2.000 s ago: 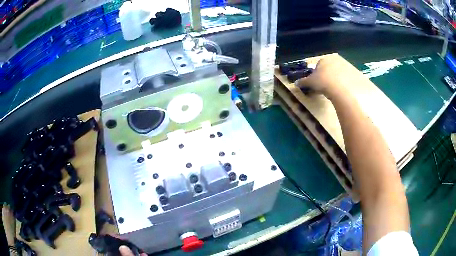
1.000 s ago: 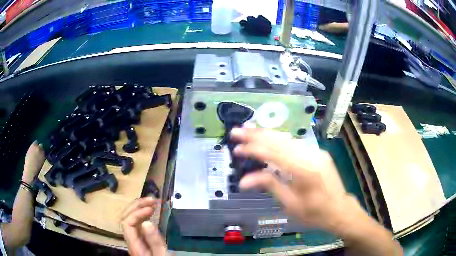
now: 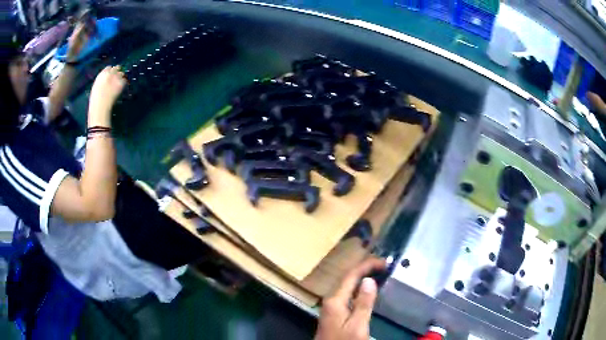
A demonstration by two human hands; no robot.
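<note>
A black plastic handle (image 3: 511, 239) lies on the bed of the silver fixture (image 3: 422, 232), its upper end at the dark opening in the yellow-green plate (image 3: 488, 174). My left hand (image 3: 349, 302) is at the bottom, by the fixture's left side. Its fingertips are at a small dark thing there; whether they grip it or only touch it I cannot tell. Black handles (image 3: 282, 189) lie in a jumbled pile on a cardboard sheet (image 3: 286, 249) left of the fixture. My right hand is out of the picture.
A person (image 3: 80, 192) in a dark top with white stripes is at the left, one forearm raised. A second cardboard layer with handles shows under the top sheet. The red knob (image 3: 433, 333) is low on the fixture's front. A dark conveyor runs behind.
The view has swung left. My right hand, over the handle on the fixture a second ago, has left the picture. My left hand has moved to the fixture's left side. The handle stays on the fixture.
</note>
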